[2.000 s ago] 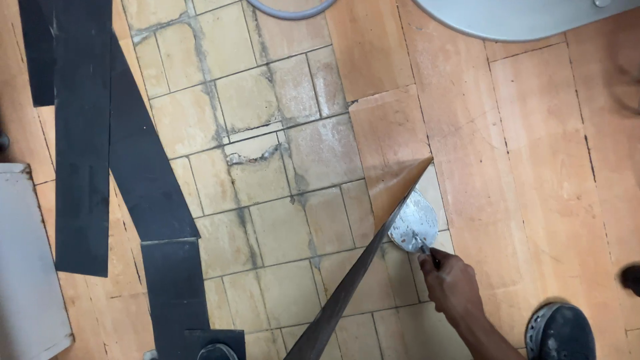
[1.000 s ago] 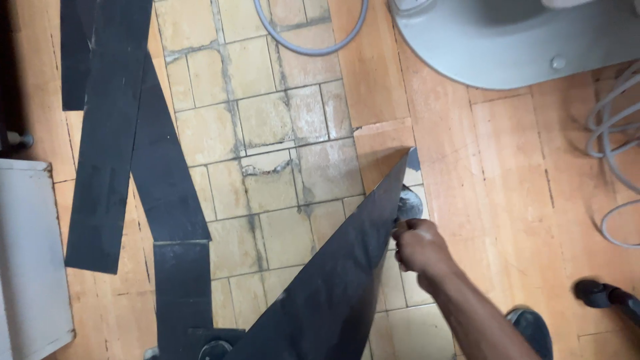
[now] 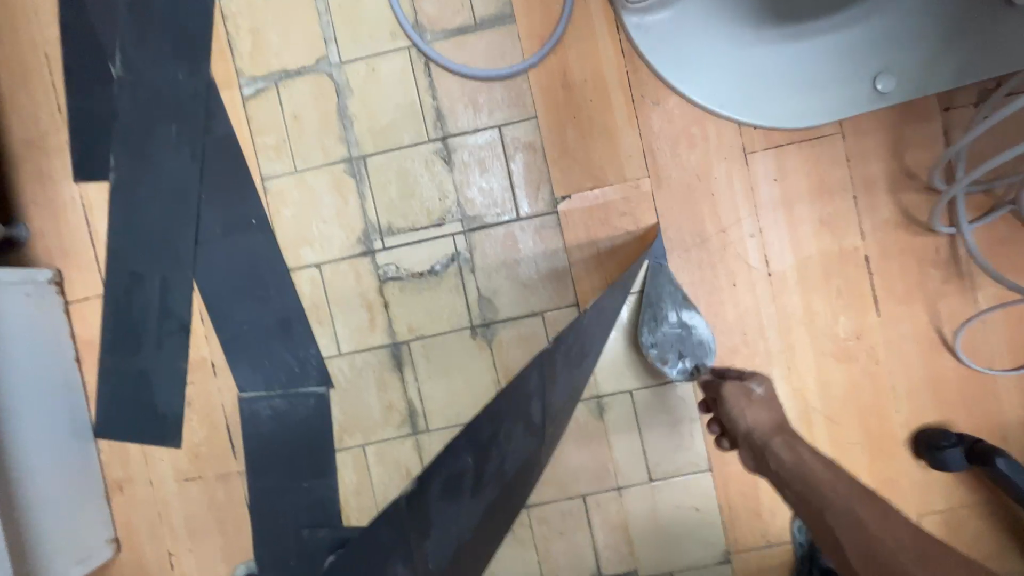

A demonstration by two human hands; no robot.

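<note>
My right hand point(image 3: 744, 412) grips the handle of a pointed metal trowel point(image 3: 676, 328), whose blade lies over beige floor tiles with its tip at the fold of a lifted vinyl floor plank point(image 3: 512, 400). The plank's dark underside is turned up; it runs from the fold down to the bottom edge. Its wood-look face is still down at the top end point(image 3: 604, 196). My left hand is not visible.
Loose dark-backed planks point(image 3: 152, 240) lie at the left, near a whitish metal panel point(image 3: 52, 432). A grey rounded base point(image 3: 768, 72) stands top right, with coiled grey cable point(image 3: 964, 192) beside it. A grey hose loop point(image 3: 480, 72) lies at top centre. A black chair-like foot point(image 3: 944, 448) is at right.
The trowel blade, mostly hidden behind the plank a second ago, now shows almost whole. The lifted plank has shifted and shows less of its underside than a second ago.
</note>
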